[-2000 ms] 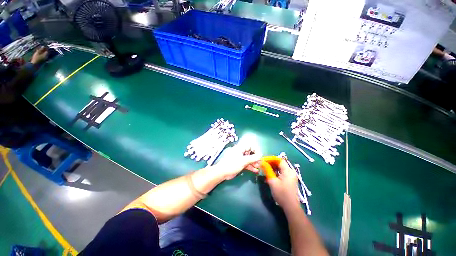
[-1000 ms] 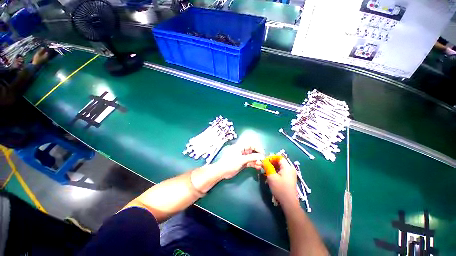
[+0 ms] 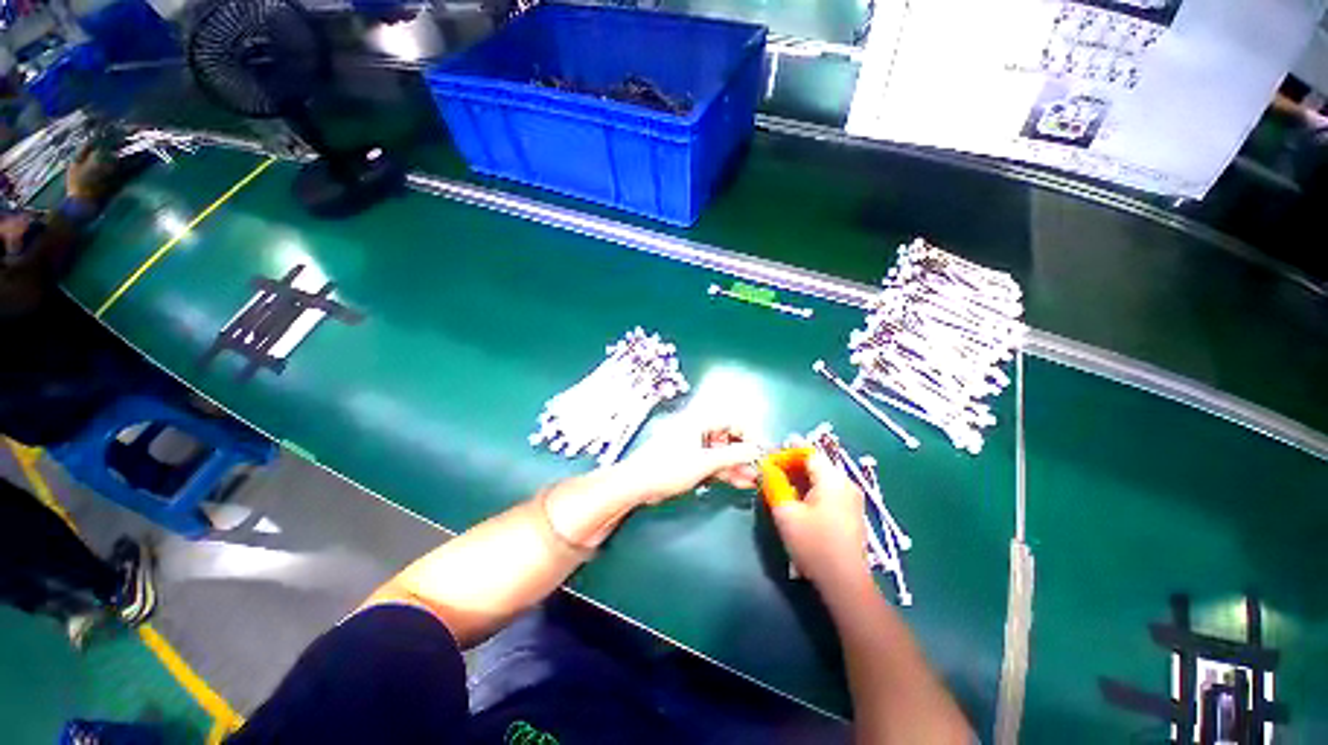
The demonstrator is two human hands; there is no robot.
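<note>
My left hand [image 3: 696, 463] and my right hand [image 3: 816, 510] meet fingertip to fingertip over the green bench. Yellow-orange covers [image 3: 784, 475] are on the right thumb and forefinger. A small whitish and brown piece of a wire harness [image 3: 724, 438] shows at the left fingertips; most of it is hidden by the fingers. The left cable pile [image 3: 612, 396] lies fanned beyond my left hand. A small loose group of cables [image 3: 881, 521] lies beside and partly behind my right hand. The denser right cable pile [image 3: 937, 344] lies farther back.
A single cable [image 3: 865, 403] lies left of the right pile. A green-marked cable [image 3: 759, 301] lies near the metal rail [image 3: 583, 230]. Behind are a blue bin [image 3: 583, 124], a black fan [image 3: 259, 56] and a hanging sheet [image 3: 1078, 88]. Another person's hand [image 3: 91, 172] is at far left.
The view has shifted slightly. My hands stay together, with small finger movements. A person's leg and shoe now show at lower left, where a dark shape was a second ago.
</note>
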